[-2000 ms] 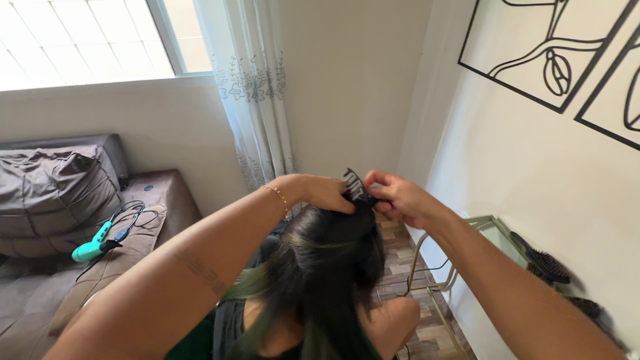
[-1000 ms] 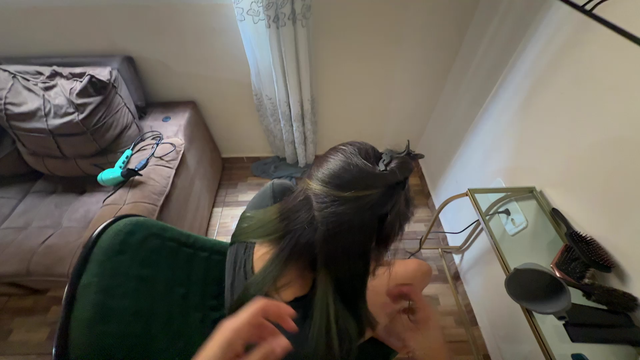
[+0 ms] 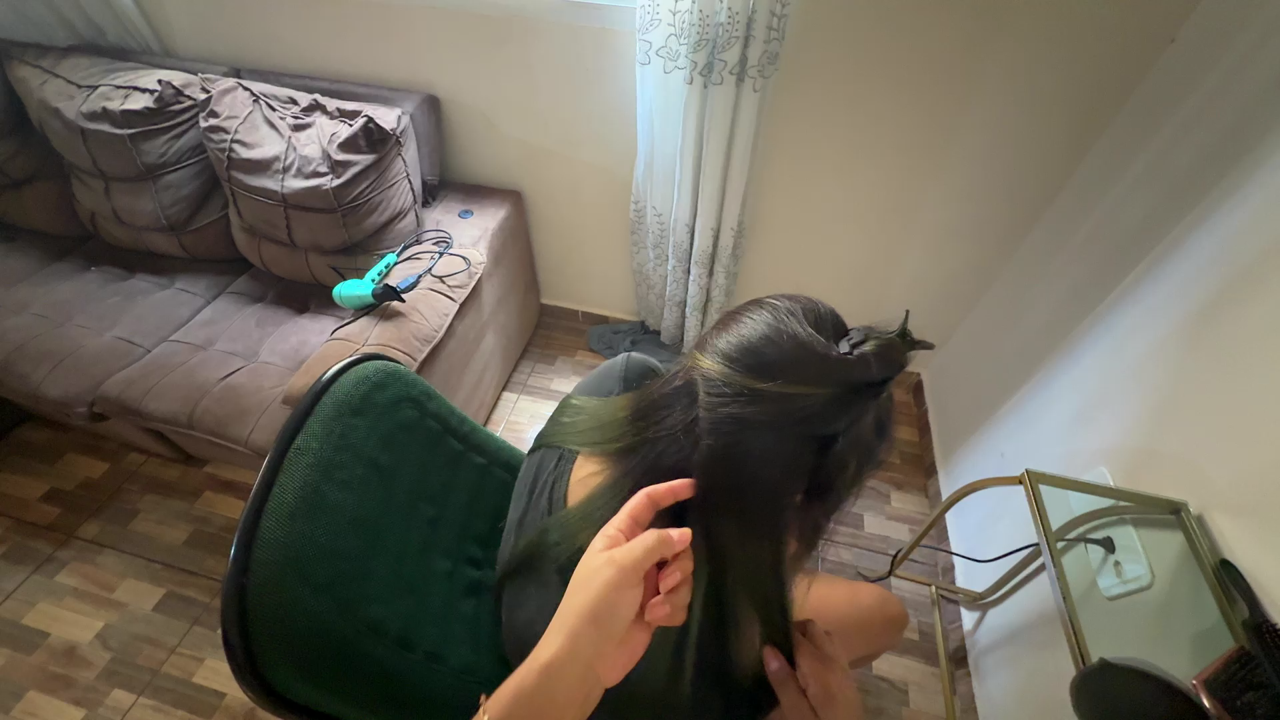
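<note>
A seated person's long dark hair point(image 3: 740, 430) with green-tinted lengths hangs down the back; its upper part is gathered at the head by a dark claw clip point(image 3: 885, 338). My left hand point(image 3: 645, 565) is beside the hanging hair, index finger extended to its edge and the other fingers curled; whether it grips any strands is unclear. Lower right, my right hand point(image 3: 812, 672) touches the edge of the lower lengths, its fingers partly hidden by hair, so its hold cannot be told.
The person sits on a green chair point(image 3: 370, 530). A brown sofa point(image 3: 200, 330) at the left bears a turquoise hair dryer point(image 3: 365, 288) with its cord. A glass-topped metal table point(image 3: 1150, 580) at the right holds hairbrushes point(image 3: 1240, 680). A patterned curtain point(image 3: 700, 170) hangs behind.
Two seconds ago both hands were at the claw clip on the head. They have let go of it and moved down to the hanging lengths. The view has tilted downward.
</note>
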